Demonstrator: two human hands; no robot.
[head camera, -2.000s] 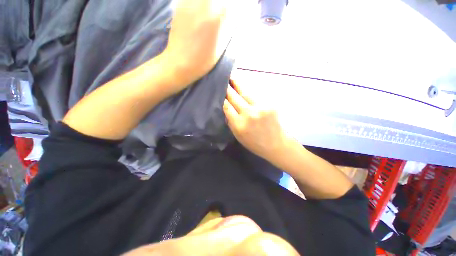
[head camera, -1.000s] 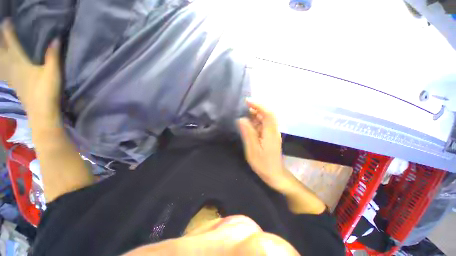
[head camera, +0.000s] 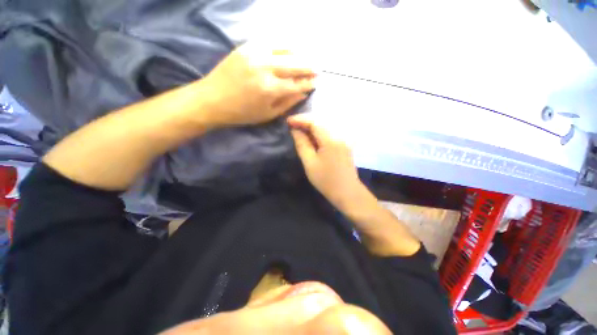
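Observation:
A large dark grey garment piece (head camera: 147, 62), wrinkled and slightly shiny, covers the left of the table and hangs over my lap. My left hand (head camera: 268, 85) lies on its right edge with the fingers curled down near the cloth edge. My right hand (head camera: 321, 147) is just below, with thumb and forefinger pinching the edge of the cloth. The fingertips of both hands are close together. The exact grip of the left fingers is partly hidden by the hand itself.
The white sewing table (head camera: 419, 59) has a printed ruler (head camera: 484, 160) along its front edge. A small blue-grey round part (head camera: 385, 2) is cut off at the top. Red slotted baskets (head camera: 533, 262) stand below right, holding cloth pieces. Part of another red basket (head camera: 8, 183) shows at left.
My left hand has moved from the far left of the cloth back to its right edge, beside my right hand. The cloth at left has shifted and lies bunched differently.

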